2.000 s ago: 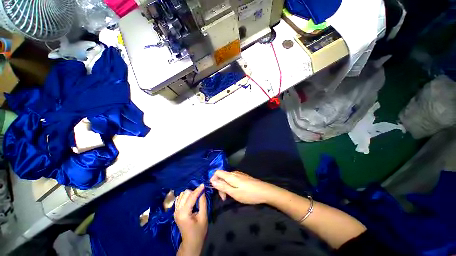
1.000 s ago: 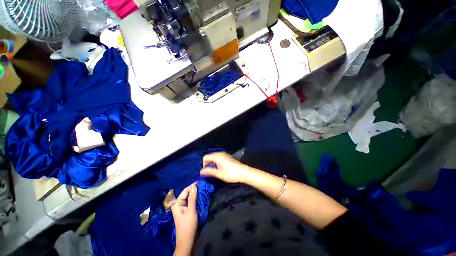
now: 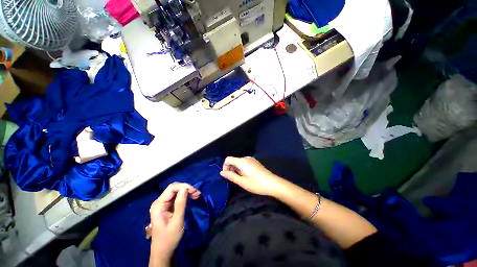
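A shiny blue garment piece (image 3: 201, 206) lies bunched in the lap, below the table edge. My left hand (image 3: 170, 211) is over its left part, with thumb and fingertips brought close together. My right hand (image 3: 250, 174) is at the garment's upper right, its thumb and index fingertips close together. The hands are apart. A faint thin line runs near the right fingertips; whether it is thread and whether either hand pinches it cannot be told. No tool can be made out.
A cream overlock machine (image 3: 230, 36) stands on the white table (image 3: 172, 141). A blue garment pile (image 3: 78, 125) lies at the left, near a fan (image 3: 39, 23). A red cord (image 3: 280, 107) hangs at the table edge. Plastic bags (image 3: 340, 114) are on the right above the green floor.
The hands, close together over the blue piece before, have moved apart. My left hand has moved left and now covers the pale patches seen earlier. The view has shifted slightly.
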